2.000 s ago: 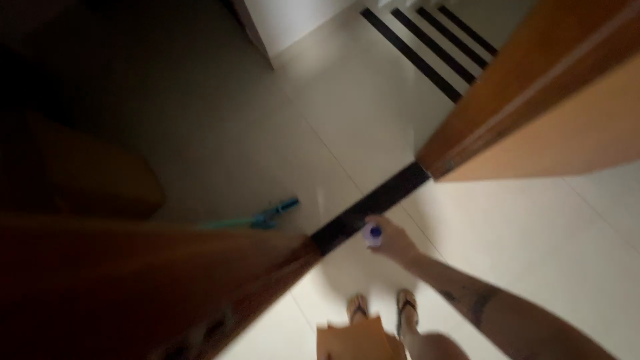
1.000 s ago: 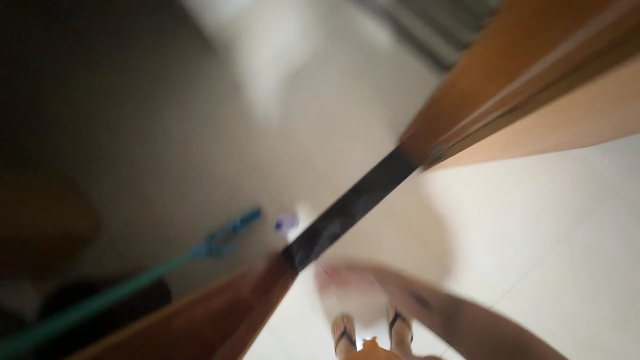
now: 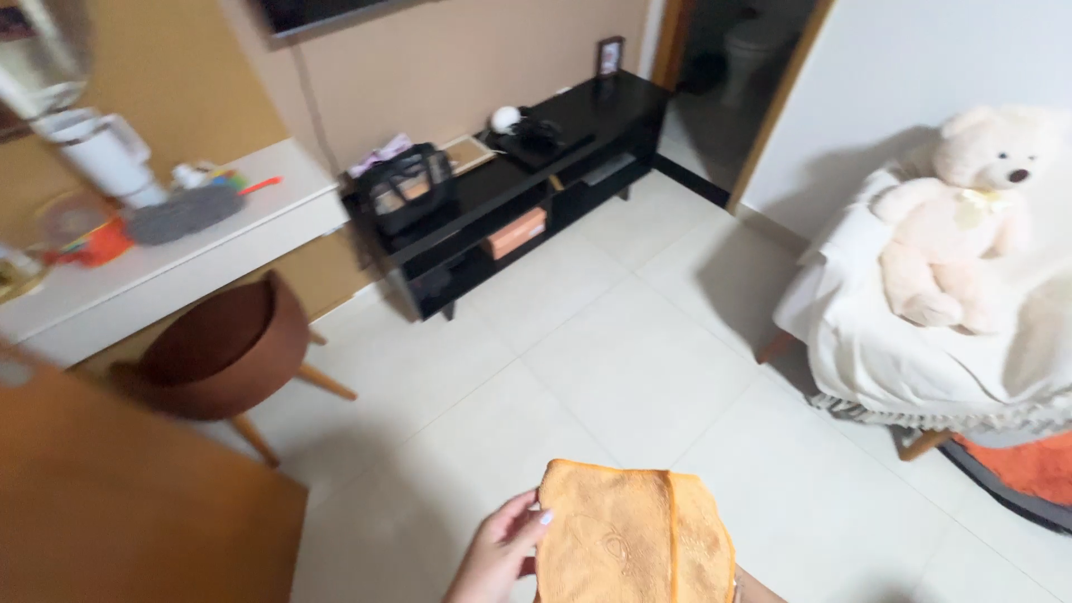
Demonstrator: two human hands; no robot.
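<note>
An orange cloth [image 3: 615, 536], folded over and with a stitched edge, is held up at the bottom middle of the view. My left hand [image 3: 502, 548] grips its left edge, thumb in front and fingers behind. My right hand is hidden behind the cloth; only a bit of the right forearm [image 3: 758, 586] shows at the cloth's lower right, so what those fingers do cannot be seen.
A wooden door [image 3: 151, 494] stands at lower left, beside a brown chair [image 3: 226, 352] under a white shelf [image 3: 209, 230]. Ahead is a black TV stand [image 3: 519, 180] holding a bag. At right, a teddy bear [image 3: 955, 218] sits on a cloth-covered armchair [image 3: 863, 335].
The view has swung from the dark doorway threshold to a lit room. My left hand, not seen before, now holds the orange cloth. The purple-topped item held by a hand two seconds ago is out of sight.
</note>
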